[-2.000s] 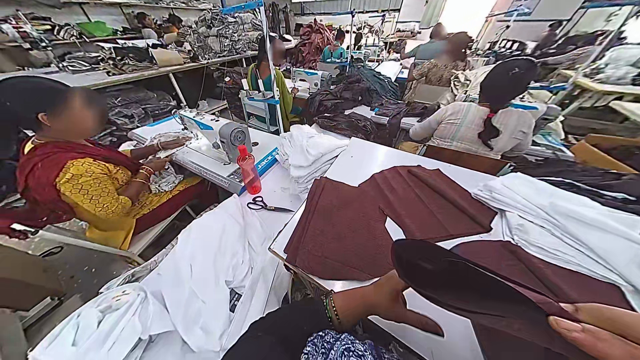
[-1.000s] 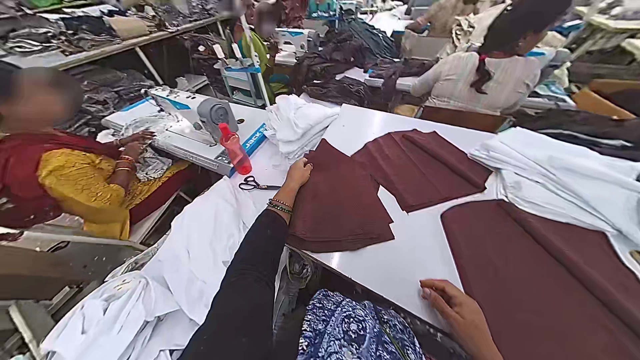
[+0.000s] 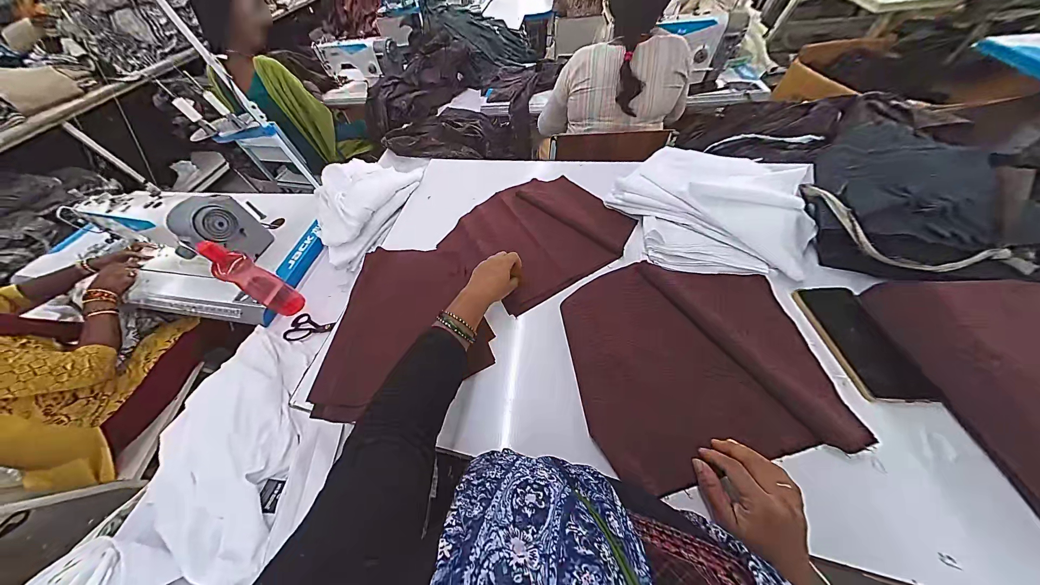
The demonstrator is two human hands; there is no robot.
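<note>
My left hand [image 3: 492, 280], with dark bangles at the wrist, reaches over the white table to the maroon fabric pieces. Its fingers are curled at the edge of the rear maroon piece [image 3: 540, 236]; whether they pinch it cannot be told. Another maroon stack [image 3: 390, 325] lies left of that hand, partly under the forearm. My right hand [image 3: 756, 496] rests at the near edge of a large maroon piece [image 3: 691, 357] with a lengthwise fold, fingers bent, thumb apart. At the far right lies one more maroon piece [image 3: 967, 349].
A black-handled pair of scissors [image 3: 307, 327] and a red plastic bottle [image 3: 252, 278] are at the left, by a Jack sewing machine [image 3: 215, 231] where a co-worker sits. Folded white fabric [image 3: 723, 211] lies at the back. A smartphone [image 3: 865, 345] lies on the right. White cloth [image 3: 227, 455] drapes at lower left.
My left hand has moved from the left maroon stack to the rear maroon piece. The dark folded item held two seconds ago is out of my hands. The view has turned right.
</note>
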